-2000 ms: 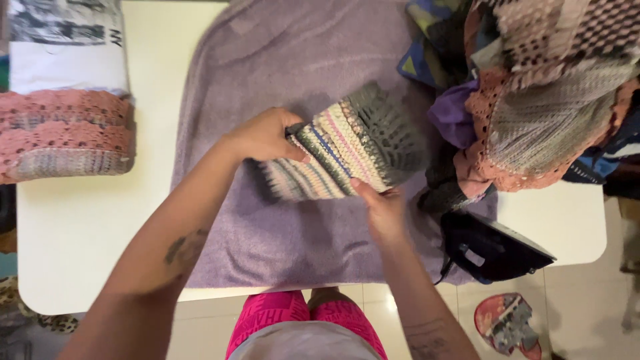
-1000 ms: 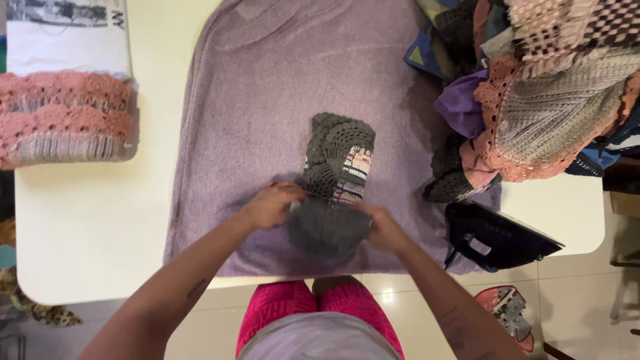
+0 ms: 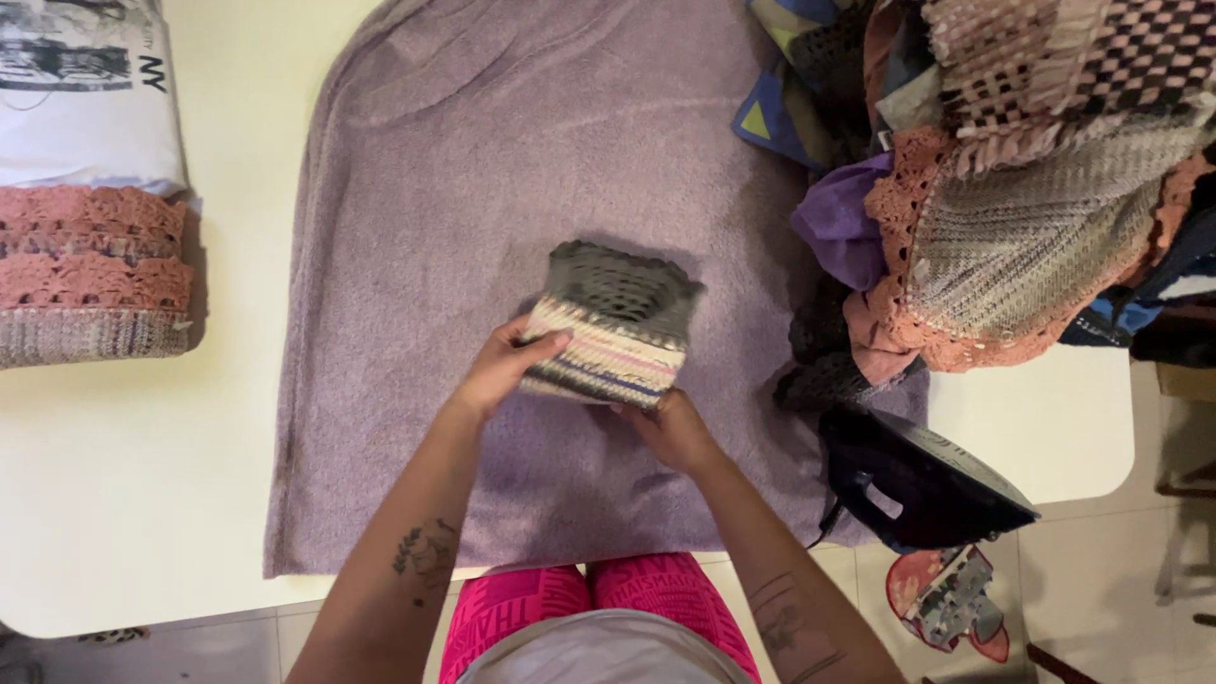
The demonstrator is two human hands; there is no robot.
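A striped woven textile with a dark grey crocheted edge (image 3: 613, 328) is folded into a compact bundle above a purple towel-like cloth (image 3: 408, 285). My left hand (image 3: 503, 366) grips its left side, with the thumb on top and the fingers partly hidden behind it. At the lower right corner, my right hand (image 3: 670, 427) holds the same bundle, its fingertips partly under the edge. The grey crochet faces away from me and the cream, pink and dark blue stripes face towards me.
A black clothes iron (image 3: 921, 484) rests at the right edge of the white table (image 3: 114, 494). Crumpled textiles (image 3: 1035, 228) are heaped at the upper right. On the left lie a folded textile with coral crochet (image 3: 95, 256) and a folded white printed cloth (image 3: 90, 142).
One second ago the grey crochet and stripes lay partly folded on the purple cloth, with my hands at the near end. Now both hands hold the textile as a compact bundle, farther from my body.
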